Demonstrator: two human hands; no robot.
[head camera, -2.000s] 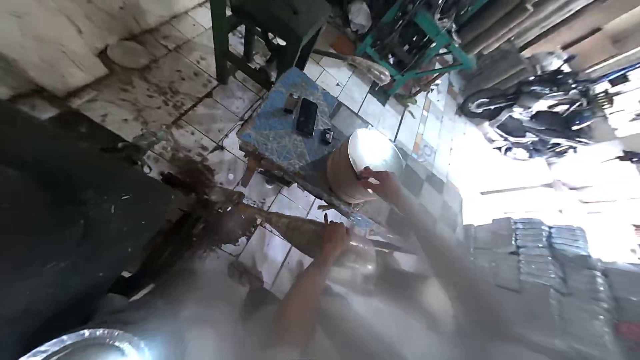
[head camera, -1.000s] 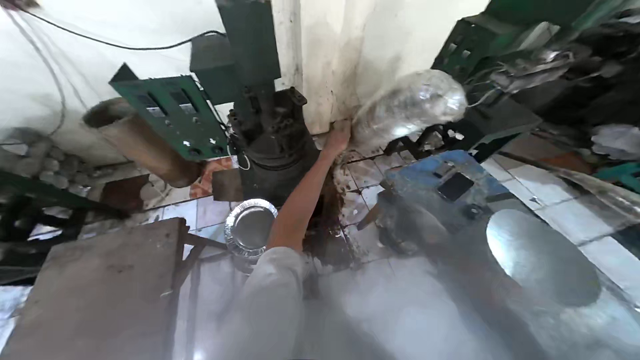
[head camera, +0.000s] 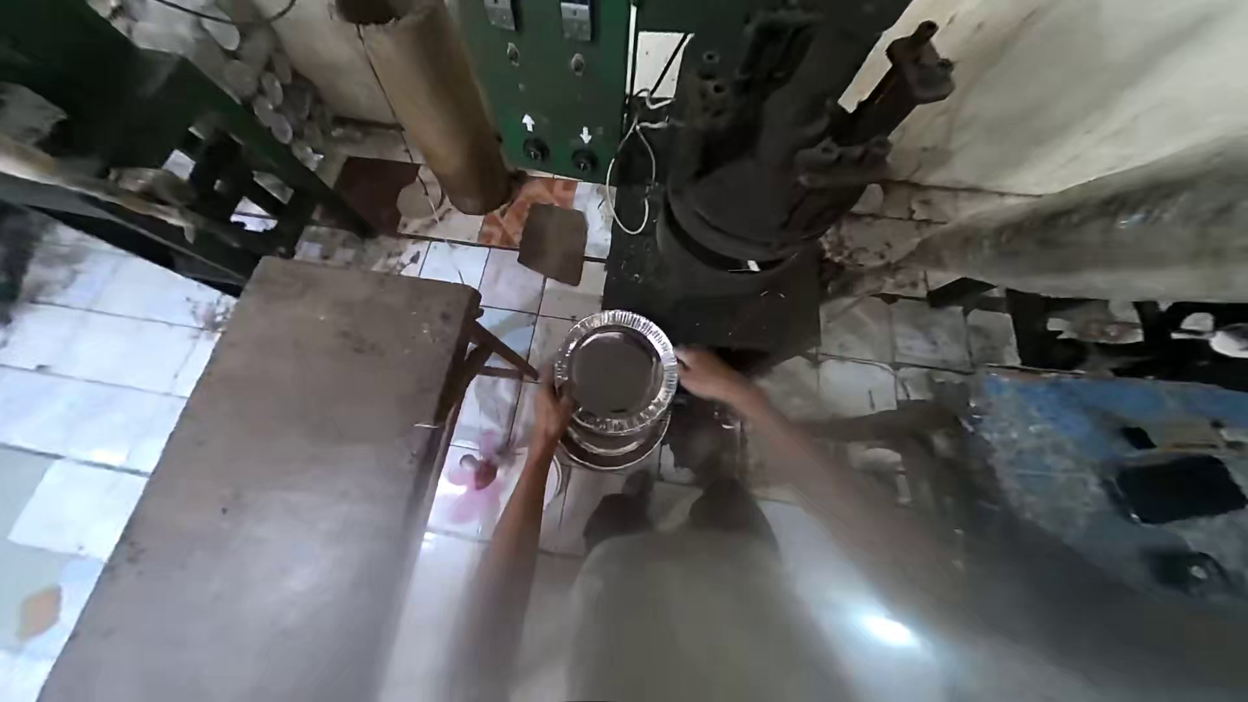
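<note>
A round metal pan with a crimped, shiny rim (head camera: 616, 429) is between my two hands, above another round metal piece (head camera: 616, 456). My left hand (head camera: 554, 409) is at the left edge of the pan, with its fingers against the rim. On the other side, my right hand (head camera: 704, 374) is at the pan's right rim, slightly blurred; whether it grips the rim cannot be told. Just beyond stands a dark, heavy machine (head camera: 736, 214) on a black base.
A brown table (head camera: 292, 429) lies to the left. Behind are a green control box (head camera: 556, 107) and a rust-brown tube (head camera: 439, 107). At right, a blue worn table (head camera: 1053, 458) bears a black phone (head camera: 1180, 487). A large clear plastic roll (head camera: 1102, 224) leans at the upper right.
One second ago one hand reached toward the wall by the plastic roll, and the pan stood untouched. Now both hands are at the pan. The view has swung left since the first frame.
</note>
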